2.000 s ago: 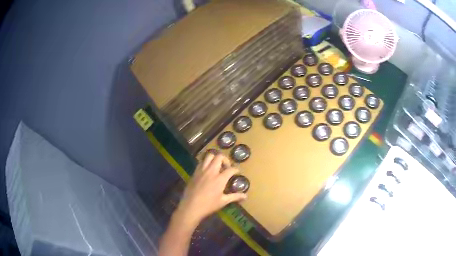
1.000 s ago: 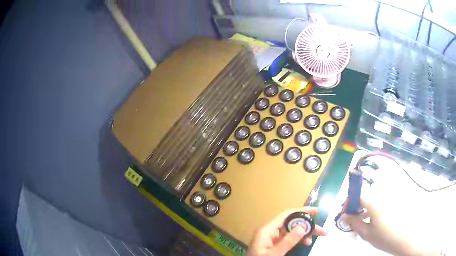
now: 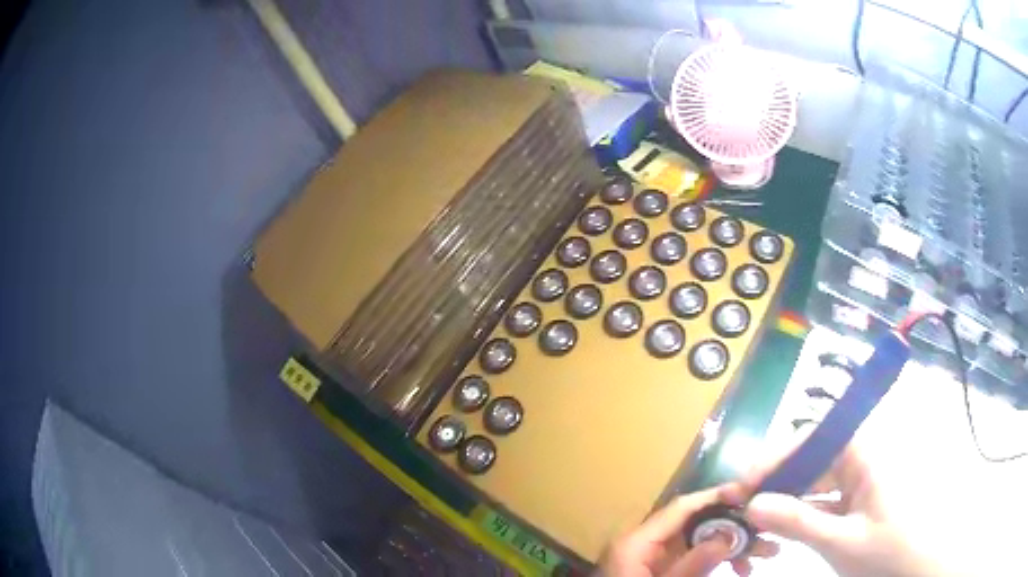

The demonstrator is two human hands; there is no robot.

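Note:
My left hand [image 3: 665,541] is at the bottom, right of centre, and holds a round component [image 3: 719,533] with a black ring and silvery centre. My right hand [image 3: 834,521] grips a dark-blue wired hand tool [image 3: 836,415] like a pen. The tool slants down to the left and its lower end is close to the component; my fingers hide its tip, so contact cannot be told. Rows of similar round components stand on the tan cardboard sheet [image 3: 586,423], including several at its lower left corner.
A tall layered cardboard stack [image 3: 383,192] stands left of the sheet. A pink fan [image 3: 735,107] is behind. Clear blister trays [image 3: 902,271] are at right. A glaring white tray [image 3: 958,451] lies under my right hand. Yellow tape [image 3: 378,471] edges the green mat [image 3: 806,186].
My left hand has left the sheet's lower left corner and now holds a component farther right. My right hand has come into view with the tool and moved it against or near that component.

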